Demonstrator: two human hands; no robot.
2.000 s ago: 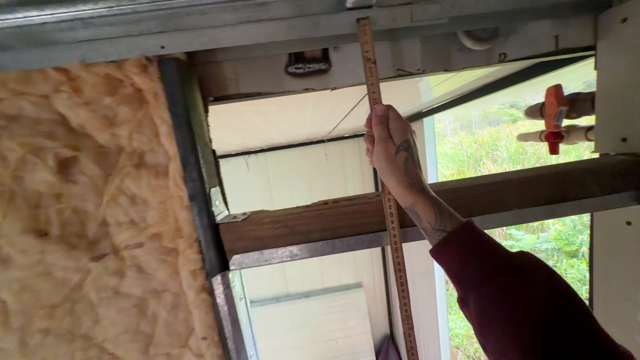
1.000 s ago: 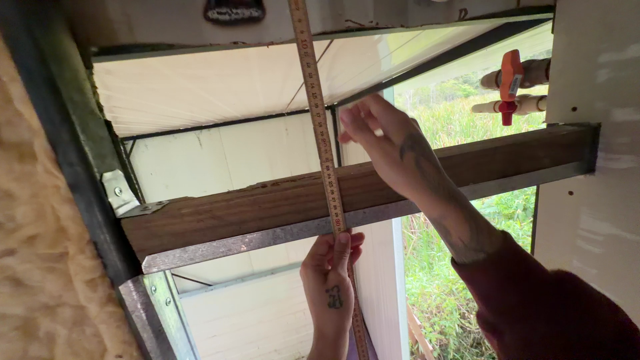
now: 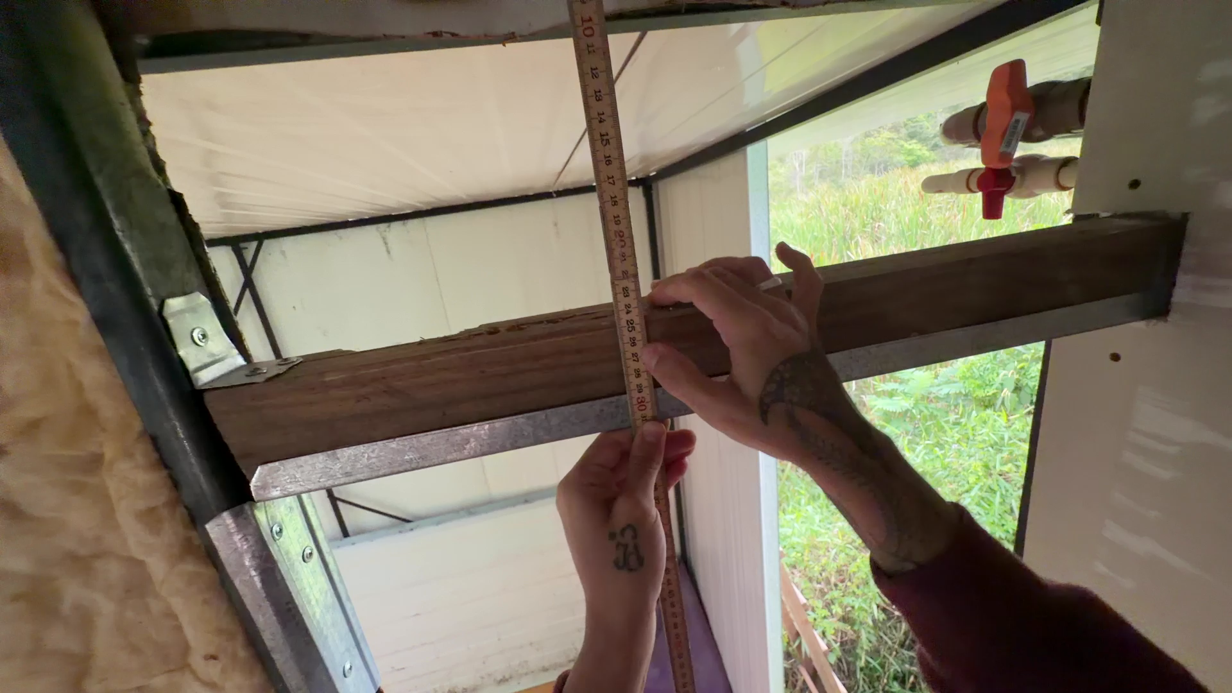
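A folding ruler or tape with printed numbers (image 3: 606,164) hangs from the upper edge of the view down across a wooden beam (image 3: 433,390). My left hand (image 3: 621,510) pinches it between thumb and fingers just below the metal strip (image 3: 462,438) along the beam's lower edge. Against the beam, my right hand (image 3: 736,337) is spread, its thumb and fingertips beside or touching the ruler's right edge. Whether it grips the ruler is not clear. Below my left hand the ruler runs on to the bottom of the view.
Yellowish insulation (image 3: 67,462) lies at the left beside a dark metal post (image 3: 106,231). An angle bracket (image 3: 204,339) joins post and beam. Valves with orange (image 3: 1006,111) and red (image 3: 995,191) handles stick out from the white panel (image 3: 1136,462) at right. Grass shows through the opening.
My right hand was on the ruler near its top, then came off it in the air, and is now lower, against the beam. My left hand came into view holding the ruler. The view has moved closer.
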